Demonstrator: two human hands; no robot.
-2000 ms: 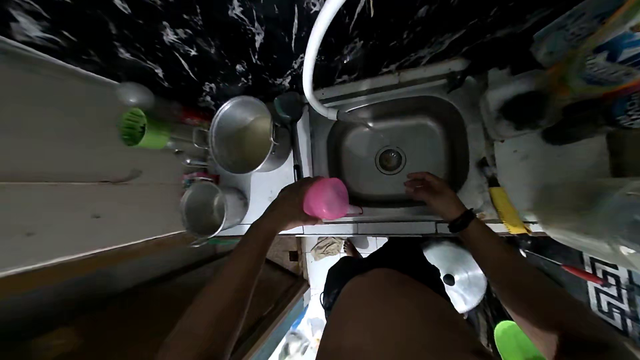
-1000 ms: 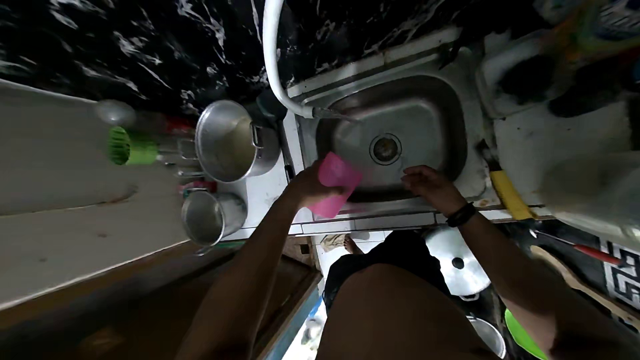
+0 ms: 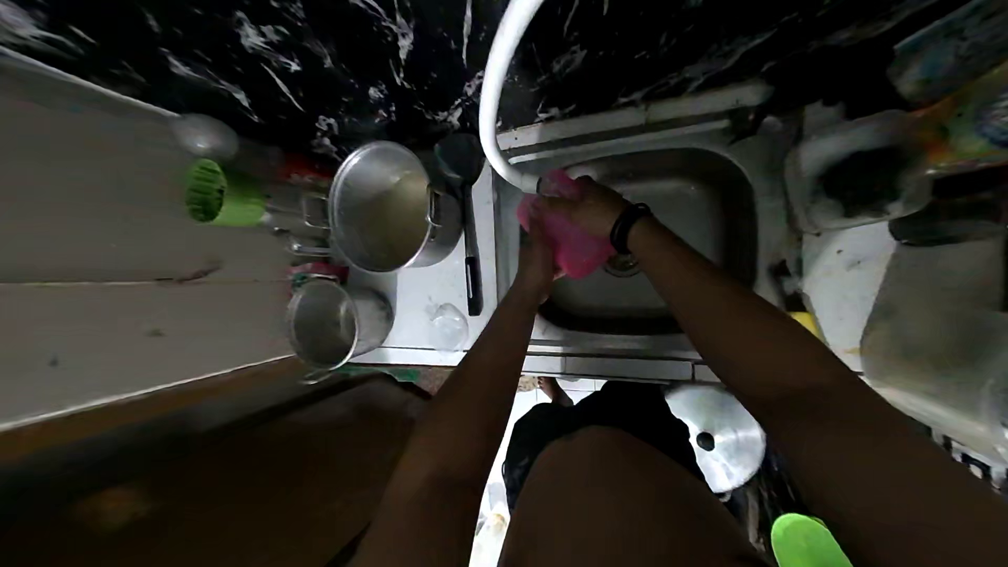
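Note:
Both my hands are over the left part of the stainless steel sink (image 3: 709, 303), at the mouth of a curved white faucet spout (image 3: 494, 94). A pink plastic container (image 3: 581, 248) is held between them; its exact shape is partly hidden. My left hand (image 3: 537, 256) grips its near left side. Across its upper part lies my right hand (image 3: 592, 206), with a black band on the wrist. Part of the drain (image 3: 622, 266) shows beside the pink container.
Left of the sink are a large metal pot (image 3: 445, 228), a smaller metal pot (image 3: 374, 319), a black-handled ladle (image 3: 471, 260), a small clear item (image 3: 449, 327) and a green utensil holder (image 3: 240, 206). Clear plastic containers (image 3: 795, 173) stand at the right. Below is a metal lid (image 3: 720, 441).
The pink container has moved from the sink's near left edge up to the faucet spout. My right hand has moved left and up onto it. A small clear item now shows on the left counter.

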